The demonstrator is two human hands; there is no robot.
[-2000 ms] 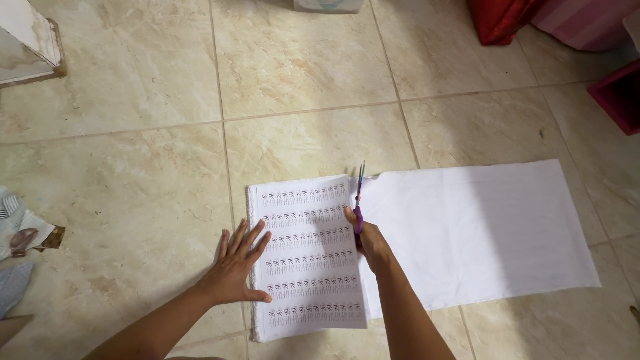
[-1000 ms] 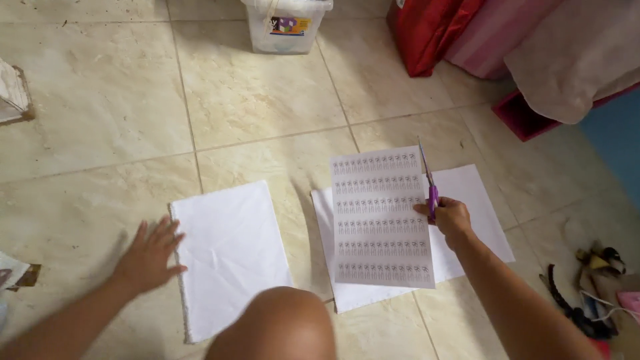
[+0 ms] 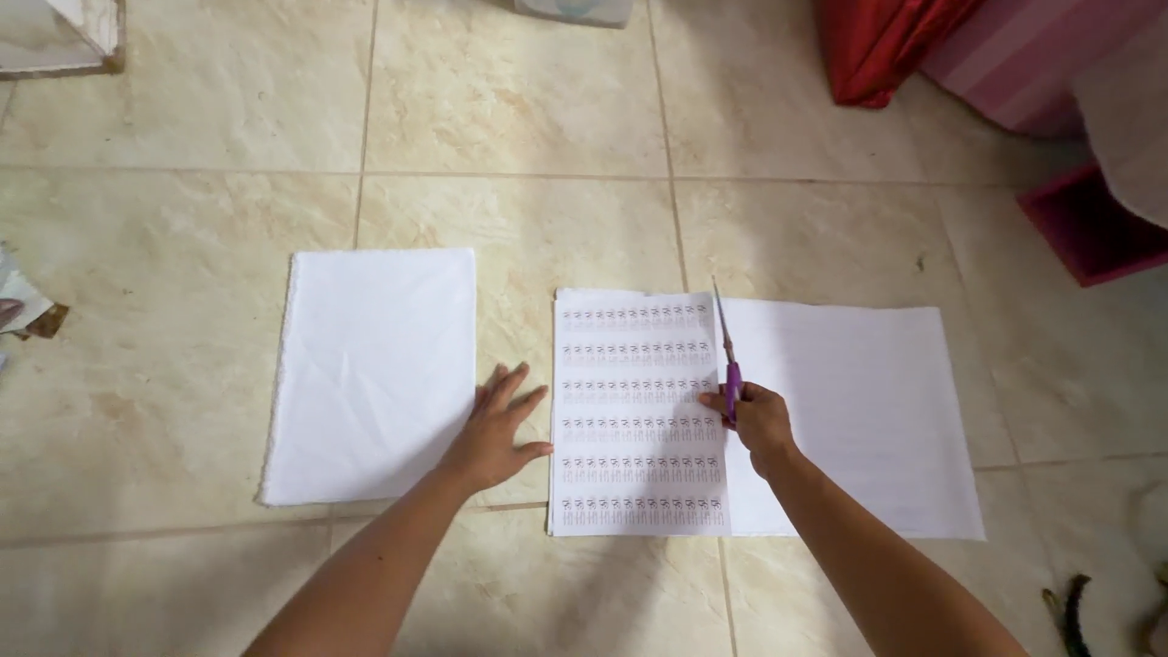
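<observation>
A printed sheet of paper (image 3: 639, 447) with rows of small repeated marks lies on the left end of a long white cloth (image 3: 858, 411) on the floor. My right hand (image 3: 762, 420) holds scissors (image 3: 733, 388) with purple handles, blades pointing away from me, and its fingertips rest on the sheet's right edge. To the left lies a separate white cloth piece (image 3: 379, 365), roughly rectangular, with a frayed left edge. My left hand (image 3: 497, 433) has its fingers spread between the two, near the sheet's left edge, holding nothing.
The floor is beige tile (image 3: 511, 109). A plastic container (image 3: 579, 9) stands at the top edge. Red shiny material (image 3: 881, 46), pink fabric (image 3: 1004, 73) and a magenta box (image 3: 1095, 228) are at the upper right. A dark curved item (image 3: 1077, 611) lies lower right.
The printed sheet, which lay over the cloth's left end two seconds ago, now lies farther right on the long cloth. A cloth piece now lies apart at left. My left hand has moved right, off that piece.
</observation>
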